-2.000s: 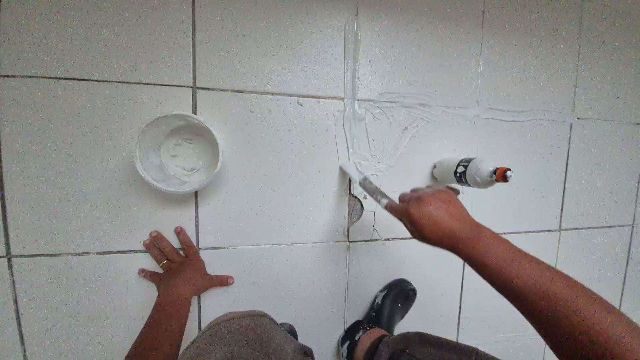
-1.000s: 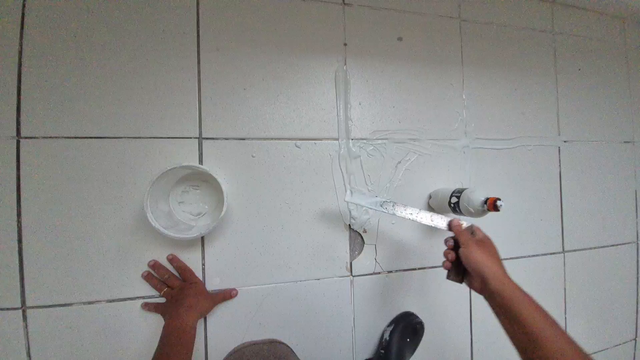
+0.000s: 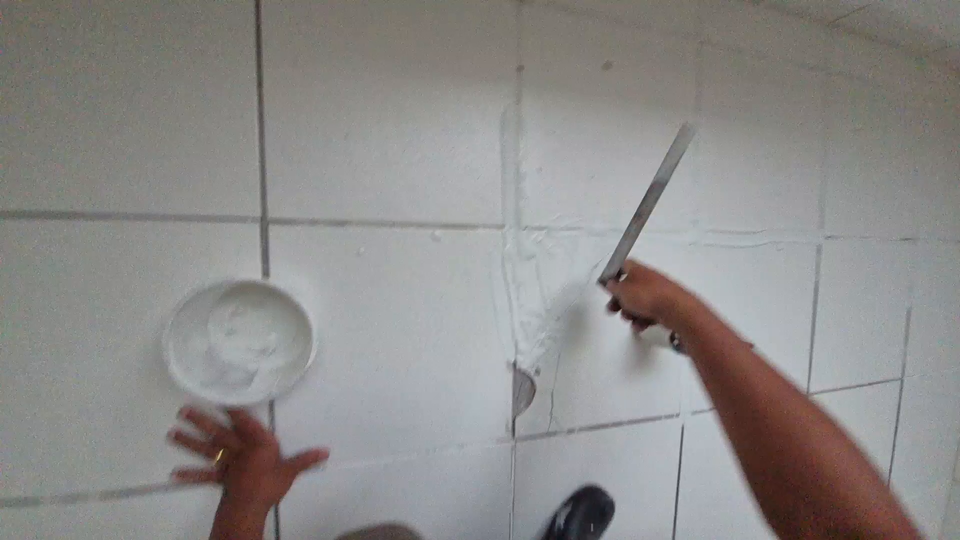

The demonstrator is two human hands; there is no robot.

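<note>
My right hand (image 3: 641,296) is closed on the dark handle of a long, narrow metal blade (image 3: 645,206), which points up and away above the floor tiles and looks blurred. My left hand (image 3: 251,457), with a ring on one finger, rests with spread fingers on the floor just below a round white tub (image 3: 174,345). White paste (image 3: 255,337) lies in the tub. Smeared white paste (image 3: 529,300) covers the tile joints in the middle. Beneath my right forearm a bottle (image 3: 676,343) is mostly hidden.
White floor tiles (image 3: 390,322) with dark joints spread all round. A broken tile corner (image 3: 523,390) shows grey-brown beside a thin crack. A black shoe (image 3: 589,514) is at the bottom edge, with part of a knee (image 3: 381,532) to its left.
My right hand has lifted the blade off the paste and swung its tip up and to the right. My left hand stays spread on the floor near the tub. The view has shifted.
</note>
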